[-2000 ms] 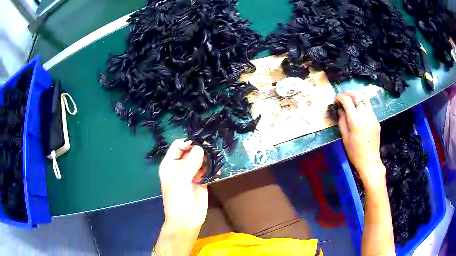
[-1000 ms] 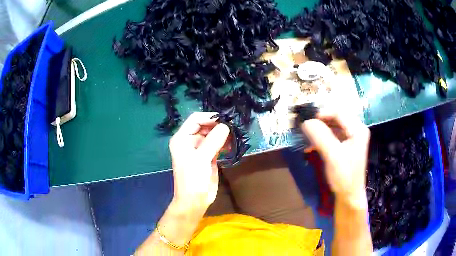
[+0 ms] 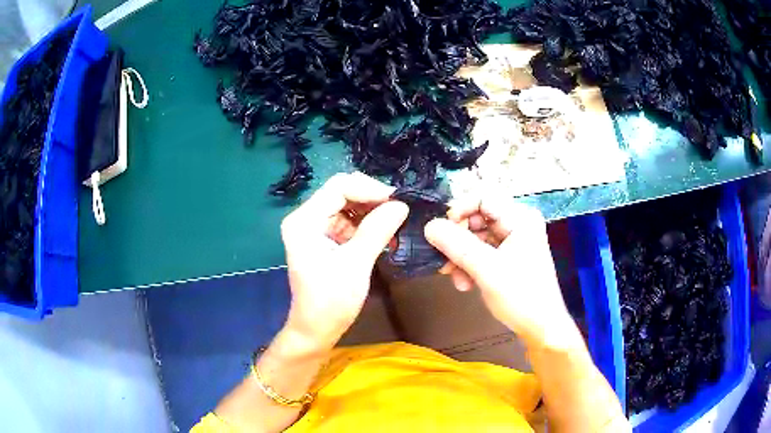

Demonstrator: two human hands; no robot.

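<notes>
My left hand [image 3: 338,249] and my right hand [image 3: 499,262] pinch a black ribbed piece [image 3: 416,237] between them, over the table's near edge. The piece is dark and spread between my fingertips; its lower part hangs below them. Its far side overlaps the heap in view, so its outline there is hard to tell. A heap of loose black pointed pieces [image 3: 338,63] lies beyond my hands at left-centre. A second heap of black pieces [image 3: 642,55] lies at the right. Between them is a tan stained board [image 3: 583,161] with a small round white dish [image 3: 544,102].
A blue bin of black pieces stands at the left [image 3: 63,186], beside a black and cream phone or wallet [image 3: 106,127] with a white strap. Another blue bin [image 3: 610,296] of black pieces stands below the table edge at right. A small yellow-and-black tool [image 3: 755,142] lies far right.
My right hand has moved left from the board to meet my left hand. Both hands now hold the black piece spread between them. The view has shifted slightly.
</notes>
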